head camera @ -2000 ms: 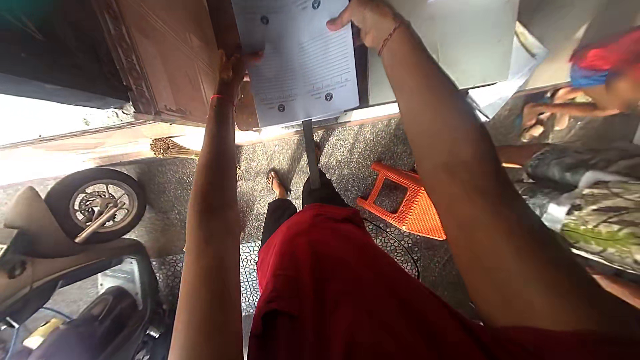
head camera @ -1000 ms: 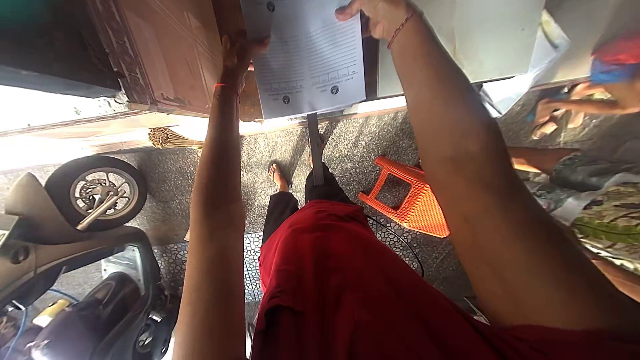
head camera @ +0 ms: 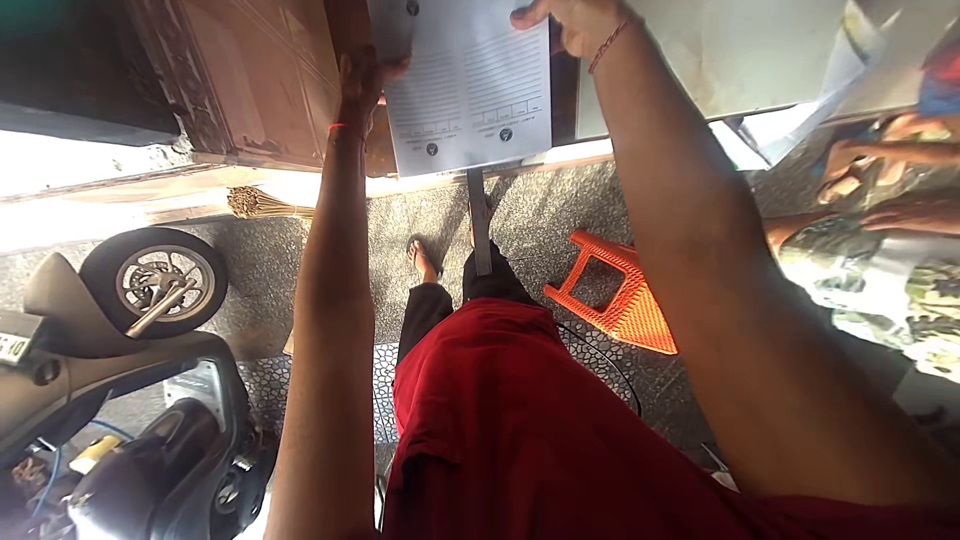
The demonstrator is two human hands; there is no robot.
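White printed sheets of paper (head camera: 480, 90) with ruled lines and small round dark emblems lie at the top centre, between my hands. My left hand (head camera: 364, 79) is at their left edge, thumb on the paper and fingers in shadow. At their upper right edge, my right hand (head camera: 574, 19) grips the paper between thumb and fingers, partly cut off by the frame. Both wrists wear thin red cords. A narrow dark strip (head camera: 479, 225) runs down from under the paper's lower edge toward my legs; what it belongs to is hidden.
An orange woven plastic stool (head camera: 619, 292) lies right of my legs. At left stands a motorbike with its front wheel (head camera: 154, 281). A bundle of thin sticks (head camera: 259, 202) lies by the brown cabinet (head camera: 255, 82). Other people's arms (head camera: 900, 154) and clear plastic packaging (head camera: 870, 277) are at right.
The paper and both hands sit slightly lower in the view than one second ago, so more of the sheet's upper part shows. Both hands stay at the paper's edges.
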